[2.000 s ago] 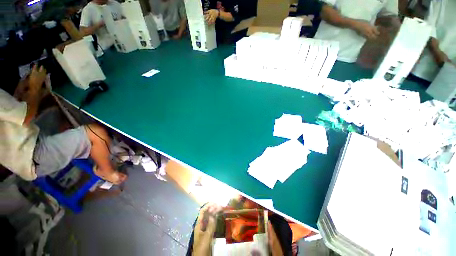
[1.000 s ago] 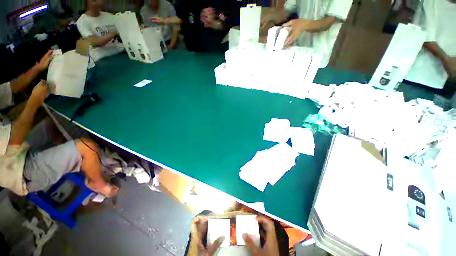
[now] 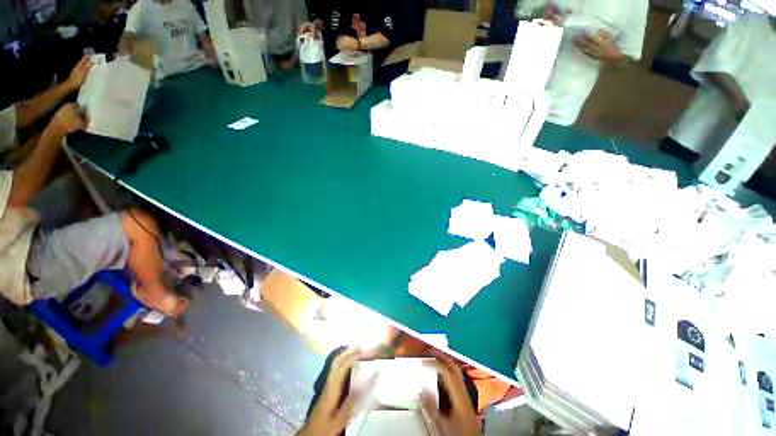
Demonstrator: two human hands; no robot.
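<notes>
A white retail carton (image 3: 394,383) is on my lap at the bottom middle, its end flaps folded inward and its top edge meeting in a seam. My left hand (image 3: 342,387) grips its left side. My right hand (image 3: 451,396) grips its right side. Both hands are slightly blurred. What is inside the carton is hidden. A stack of flat carton blanks (image 3: 596,332) with black print lies at the table's near right edge. White leaflets (image 3: 459,274) lie in small stacks on the green table (image 3: 298,187).
A heap of white printed pieces (image 3: 630,196) lies at the right, with a green crumpled patch (image 3: 544,215). White inner boxes (image 3: 459,111) stand in a row behind. A black device (image 3: 143,153) lies at the left edge. People work around the table; a blue stool (image 3: 94,319) is at left.
The orange-lit opening of the carton is now covered by white flaps. Across the table, an open carton with a brown inside and a clear-looking container have appeared. The view has shifted slightly.
</notes>
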